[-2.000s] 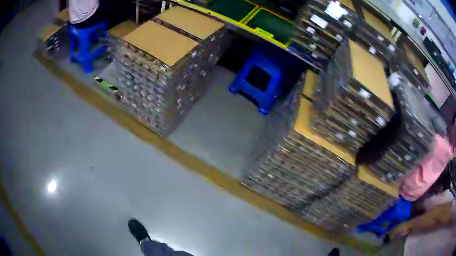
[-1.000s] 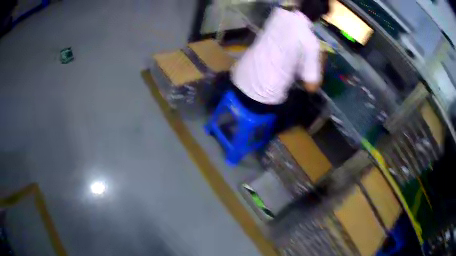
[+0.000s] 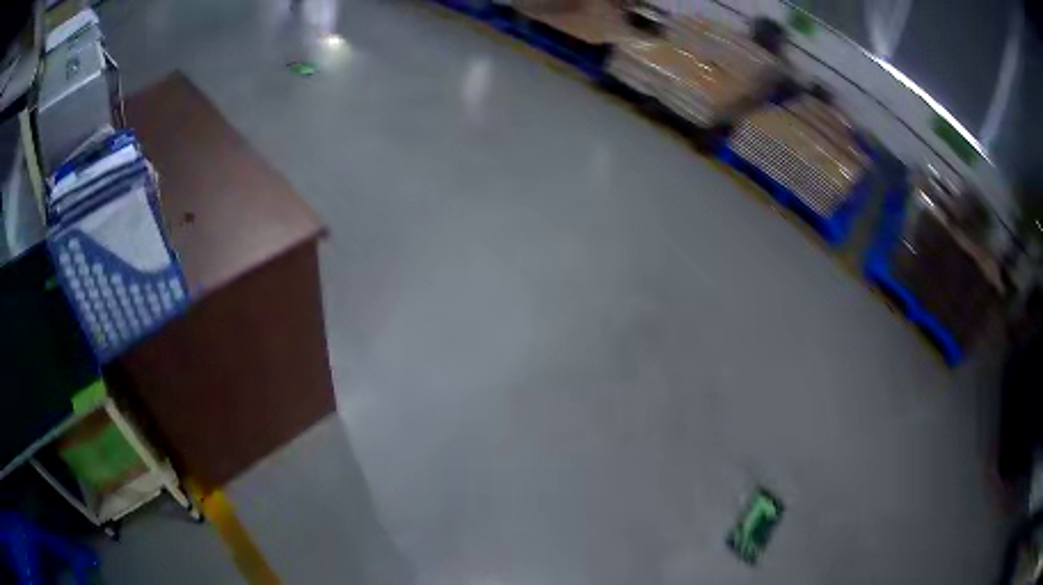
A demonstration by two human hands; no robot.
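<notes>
Neither of my hands is in the picture. Nearest in front, at the left, stands a brown desk [image 3: 246, 343] with a reddish-brown top. A blue file rack [image 3: 120, 274] with papers or folders in it stands at the desk's left side. A green floor marker [image 3: 756, 525] lies on the grey floor [image 3: 515, 343] at the lower right. The view is blurred, so its print cannot be read.
A small wheeled cart [image 3: 120, 474] stands below the rack at the lower left, near a blue object, perhaps a stool. Blue pallets or carts [image 3: 795, 171] with brown, wrapped-looking loads line the upper right. Yellow tape [image 3: 240, 537] runs from the desk's foot.
The view has swung away from the seated person, blue stools and tray stacks. The brown desk, file rack, small cart and loaded blue pallets now show.
</notes>
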